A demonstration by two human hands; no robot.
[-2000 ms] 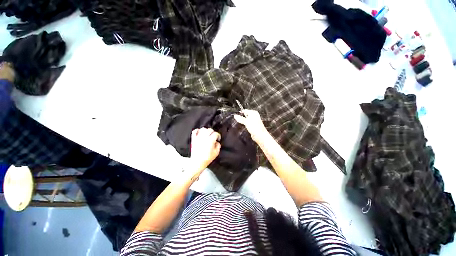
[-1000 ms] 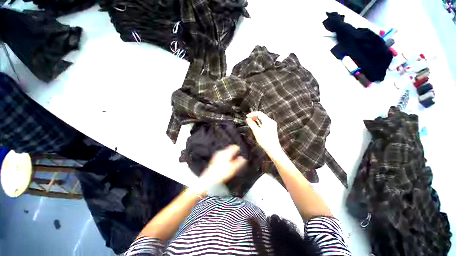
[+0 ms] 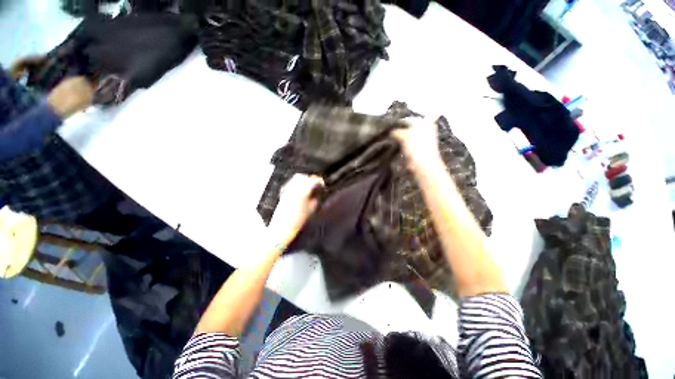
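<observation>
A dark brown plaid garment (image 3: 459, 181) lies in front of me, blurred where my hands hold it. Its plain dark lining (image 3: 348, 229) shows between and below my hands. My left hand (image 3: 300, 194) grips the garment's edge at the left of the lining. My right hand (image 3: 418, 137) grips a fold of the plaid cloth higher up and to the right. The fold is stretched between both hands. My fingertips are blurred, and I cannot tell whether the right hand also holds a small tool.
Plaid garments are heaped at the far side (image 3: 252, 44) and at the right (image 3: 573, 289). A black cloth (image 3: 540, 122) and thread spools (image 3: 619, 178) lie far right. A co-worker's hand (image 3: 72, 96) is at dark cloth on the left. A round stool (image 3: 15, 240) stands lower left.
My left hand has come back to the cloth edge, and my right hand has moved up with a fold. The lining is spread between them. The co-worker's hands have come into view, and the view has shifted.
</observation>
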